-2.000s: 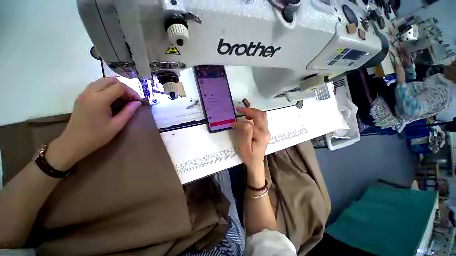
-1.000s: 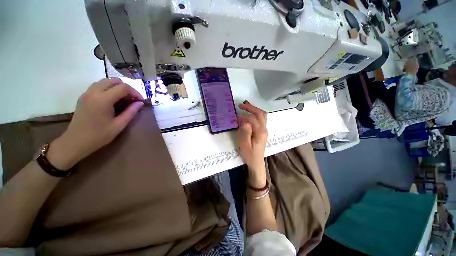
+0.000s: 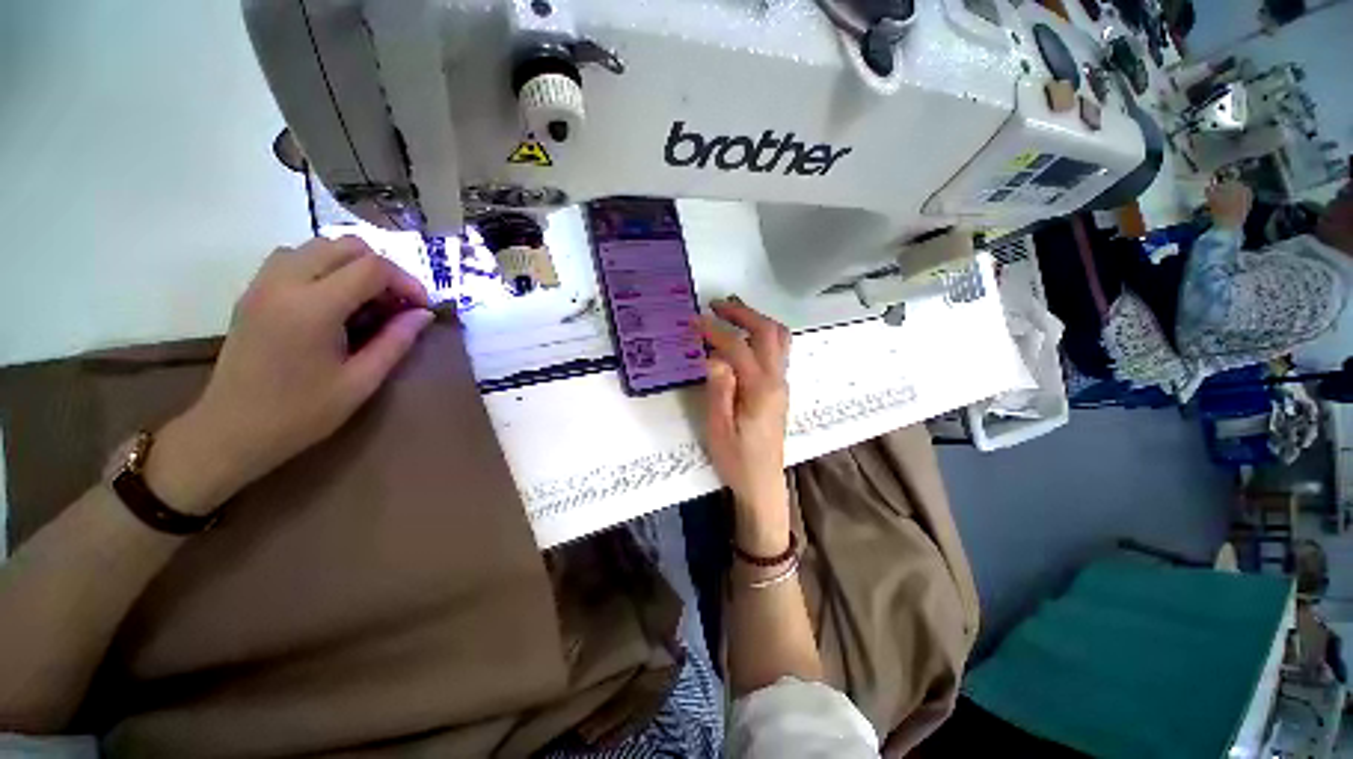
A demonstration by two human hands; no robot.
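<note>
A large matte brown fabric (image 3: 356, 549) lies over the table's left part and the lap. My left hand (image 3: 319, 326) pinches its edge between thumb and fingers, close beside the presser foot and needle area (image 3: 445, 267) under violet-white light. A smartphone (image 3: 650, 304) with a lit purple-pink screen lies on the machine bed right of the needle. My right hand (image 3: 746, 386) is at the phone's right edge, a fingertip at the screen, fingers loosely bent, holding nothing visible. A small dark item shows partly behind its fingers.
The white "brother" sewing machine (image 3: 668, 119) spans the top. A printed scale (image 3: 638, 467) runs along the table's front edge. More brown cloth hangs right of the lap. A white bin (image 3: 1024, 415), a green-covered surface (image 3: 1135, 653) and another person (image 3: 1261, 304) are at the right.
The phone screen's content has changed, and its red bar is gone. My right fingers have shifted slightly on the phone. My left hand stays on the fabric edge.
</note>
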